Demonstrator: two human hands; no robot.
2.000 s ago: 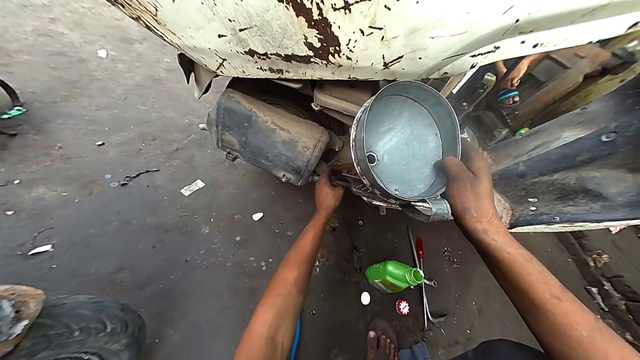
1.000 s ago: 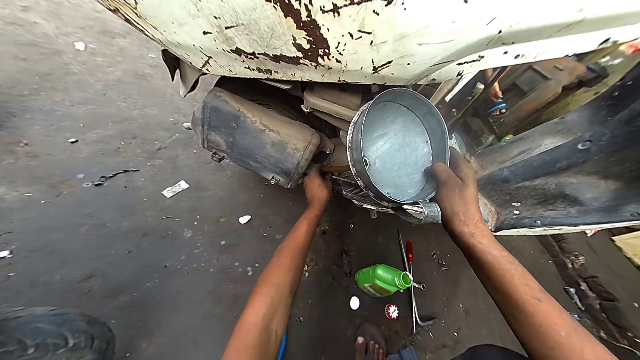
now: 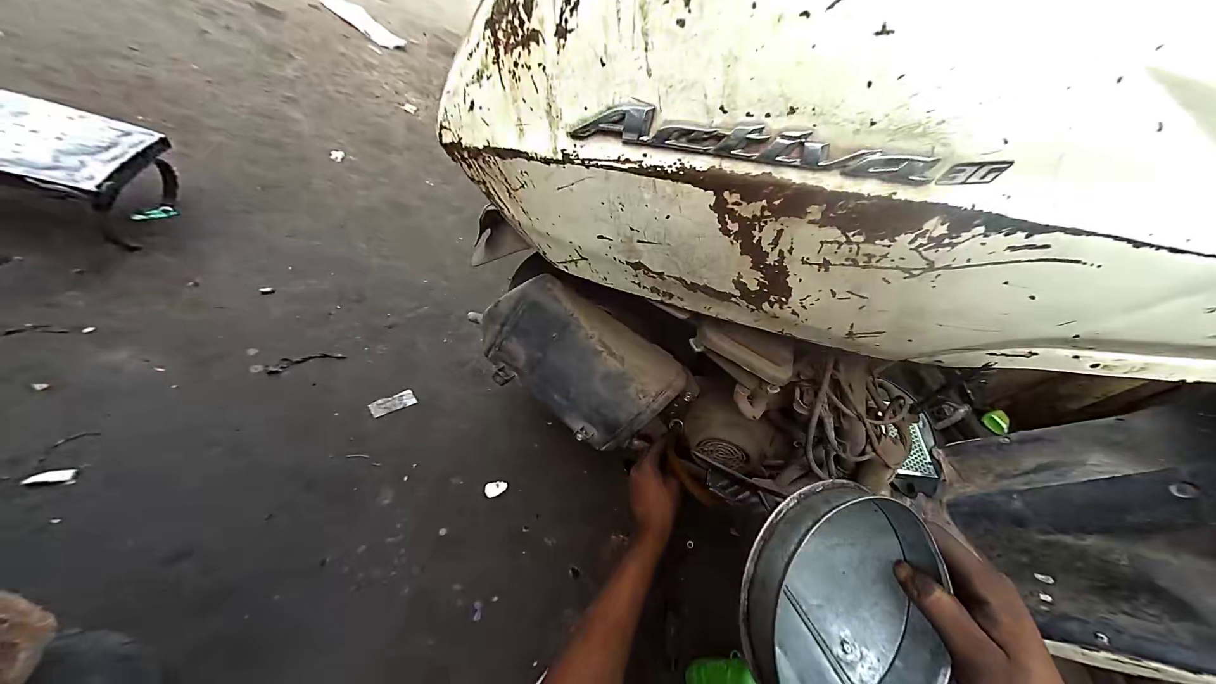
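My right hand grips the rim of a round metal pan, thumb inside, at the lower right; the pan is tilted and its inside faces me. My left hand reaches under the scooter's engine, beside the lower end of the dusty black air filter housing; its fingertips are hidden, so what it holds cannot be told. Above both hands is the scooter's rusted cream body panel. Cables and hoses hang between the panel and the pan.
A green plastic bottle shows at the bottom edge. The scooter's dark footboard lies to the right. A low bench or board stands at the far left. Paper scraps and small litter lie on the dark ground.
The pan in my right hand has moved down from in front of the engine, uncovering cables and hoses. My left hand remains near the housing's lower end. The view has shifted towards the scooter's side panel.
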